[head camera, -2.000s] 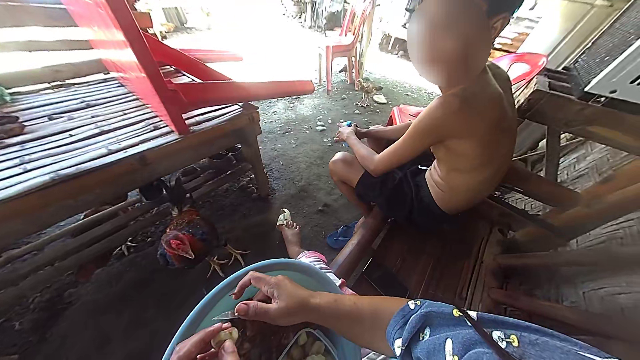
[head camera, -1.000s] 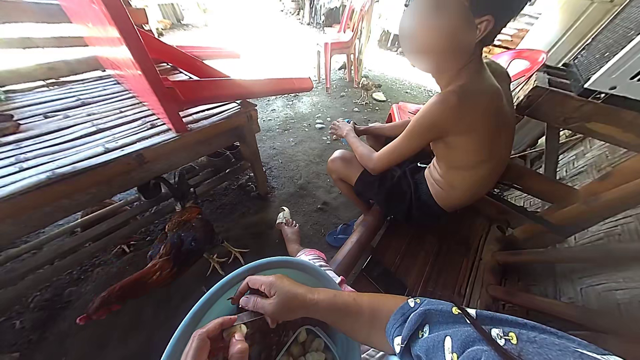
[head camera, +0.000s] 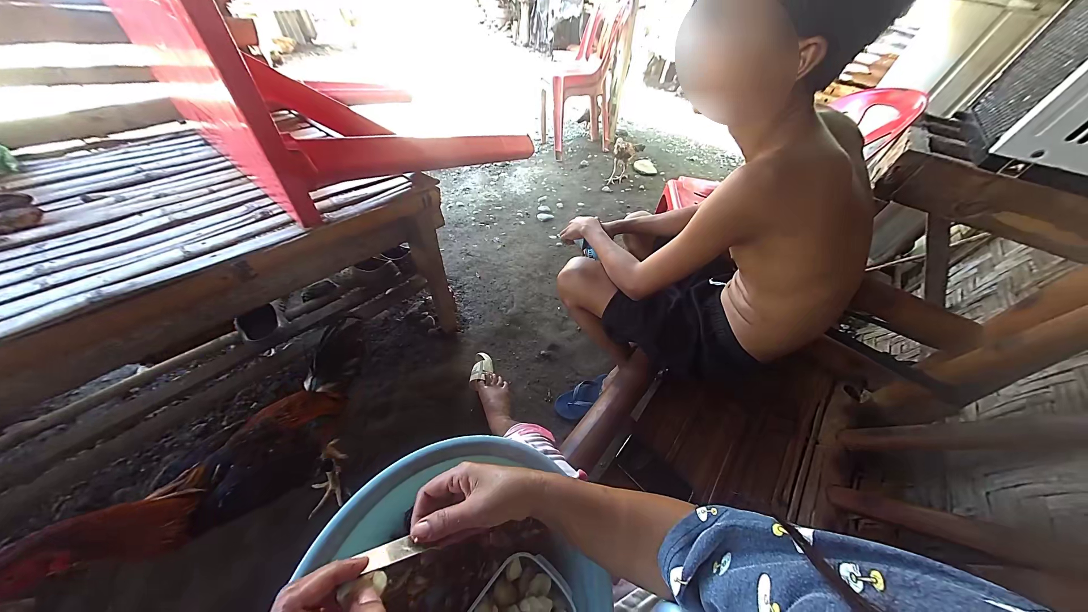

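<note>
Over a light blue plastic basin (head camera: 374, 501), my right hand (head camera: 476, 501) is closed on a small knife, its handle hidden in the fingers. The flat blade (head camera: 393, 552) reaches left to my left hand (head camera: 327, 586), where fingers and thumb pinch a small pale peeled piece (head camera: 374, 581), perhaps a garlic clove. Dark reddish-brown matter, maybe skins, lies in the basin below. A clear square container (head camera: 557, 568) in the basin, close under my right wrist, holds several pale cloves or small bulbs.
A shirtless person (head camera: 782, 204) sits on a wooden bench (head camera: 731, 442) at the right. A rooster (head camera: 263, 450) stands left of the basin, beside a bamboo-slat platform (head camera: 127, 221) bearing a red plastic chair (head camera: 255, 110). A small foot (head camera: 493, 399) shows beyond the basin's rim.
The rooster has moved left and nearer, its head now low at the left edge. The knife blade now spans between my hands, which stay over the basin.
</note>
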